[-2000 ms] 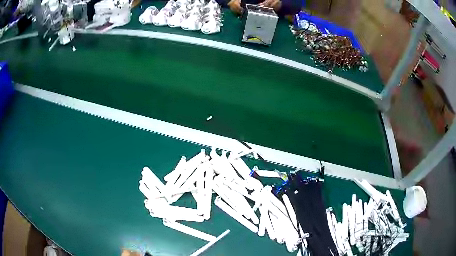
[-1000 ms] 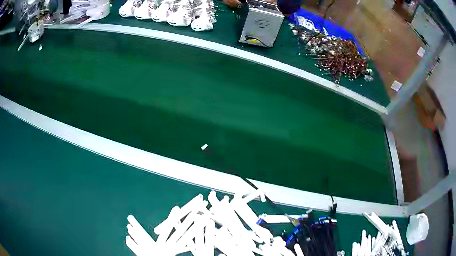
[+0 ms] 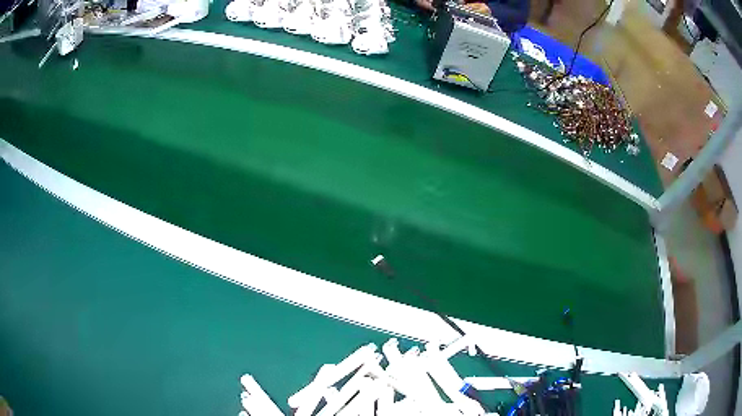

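Neither of my hands clearly shows; a small skin-toned patch at the bottom left corner is too cut off to identify. A pile of flat white sticks [image 3: 382, 382] lies on the green bench at the bottom middle, cut off by the lower edge. Right of it is a bundle of black leads [image 3: 549, 400] with blue ends. More white sticks [image 3: 643, 394] lie further right. A white housing [image 3: 692, 395] stands at the right end of the bench. A thin dark lead reaches over the near rail onto the belt, near a small white piece [image 3: 377, 261].
The green belt [image 3: 325, 171] runs between pale rails [image 3: 244, 272]. Beyond it are white housings [image 3: 325, 20], a grey metal box [image 3: 472, 53], a person's hands behind it, a blue bin [image 3: 561, 57] and a heap of small brownish parts [image 3: 594, 114]. A pale post stands at right.
The view has tilted up and shifted, so the white sticks and black leads sit lower and are more cut off. The skin-toned patch at the bottom edge has left its earlier place.
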